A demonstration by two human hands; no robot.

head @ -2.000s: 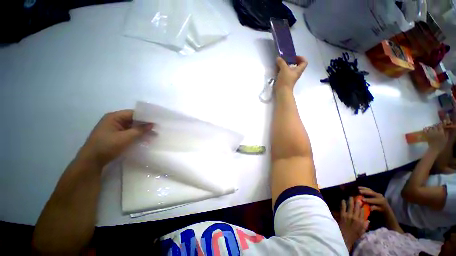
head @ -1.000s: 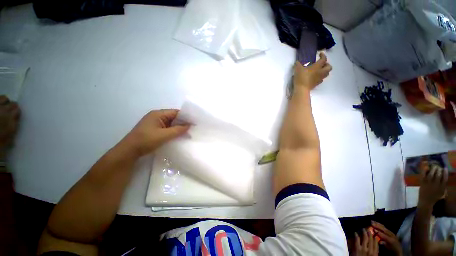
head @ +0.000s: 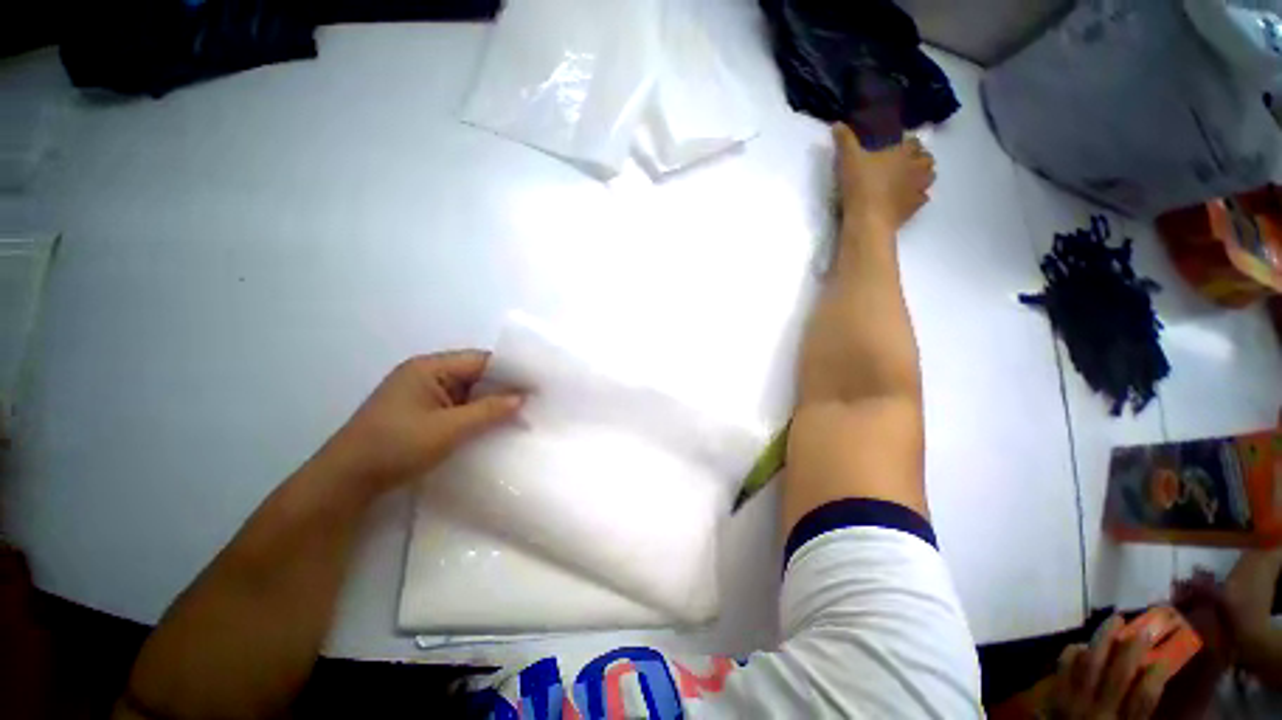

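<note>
My left hand [head: 447, 412] pinches the upper left corner of a white translucent sheet [head: 605, 408] and holds it lifted and folded over the glossy white stack [head: 492, 584] at the table's near edge. My right hand [head: 886, 180] is stretched to the far side and grips a dark phone [head: 877, 124], mostly hidden by the fingers and dark against a black bag. A yellow-green slim object [head: 761, 473] lies between the stack and my right forearm, partly covered by the arm.
Clear plastic bags [head: 562, 85] lie at the far side, a crumpled black bag [head: 851, 54] beside them. A tangle of black strips [head: 1106, 317], a grey sack [head: 1111, 106] and orange cartons [head: 1220, 251] are at the right. A neighbour's hands [head: 1111, 672] hold an orange carton at lower right.
My right hand has moved the phone outward, up to the black bag. My left hand still holds the sheet corner. The view has shifted, and the yellow-green object appears more steeply angled.
</note>
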